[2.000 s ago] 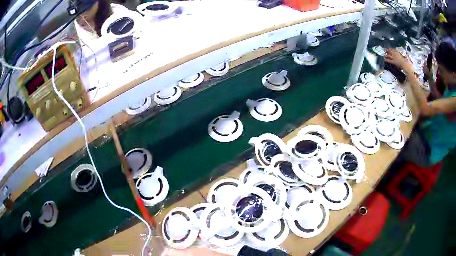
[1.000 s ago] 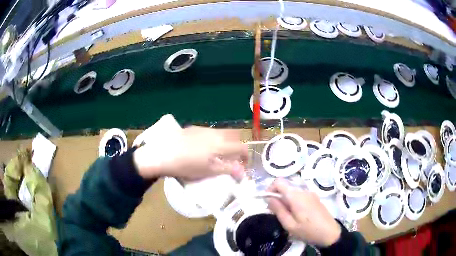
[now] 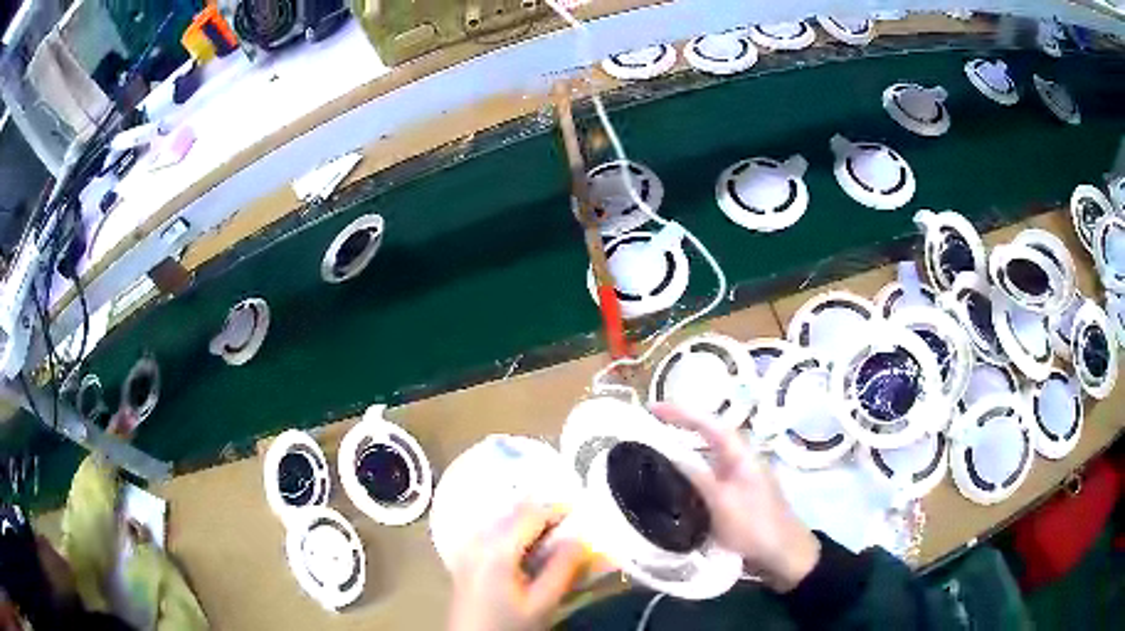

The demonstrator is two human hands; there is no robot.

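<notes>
My right hand [image 3: 753, 505] grips the right rim of a round white housing [image 3: 586, 444] with a glossy dark centre. The housing is tilted, raised near the bench's front. My left hand [image 3: 512, 573] is at its lower left, fingers curled, with an orange patch at the fingertips; whether it holds anything is unclear. A plain white round cover [image 3: 487, 487] lies just behind my left hand, partly hidden by it. A thin white cable [image 3: 709, 265] hangs across the belt and reaches down behind the housing.
Many overlapping units [image 3: 987, 450] heap on the right of the tan bench [image 3: 234, 542]. Three units [image 3: 327, 557] lie left. The green conveyor [image 3: 469, 271] carries spaced units, with a brown, red-ended bar [image 3: 611, 323] across it. Another person's yellowish sleeve [image 3: 93, 518] shows far left.
My left hand has come down and back from over the bench to beside the housing. The housing is raised and tilted, with my right hand on its right rim. More units show on the left.
</notes>
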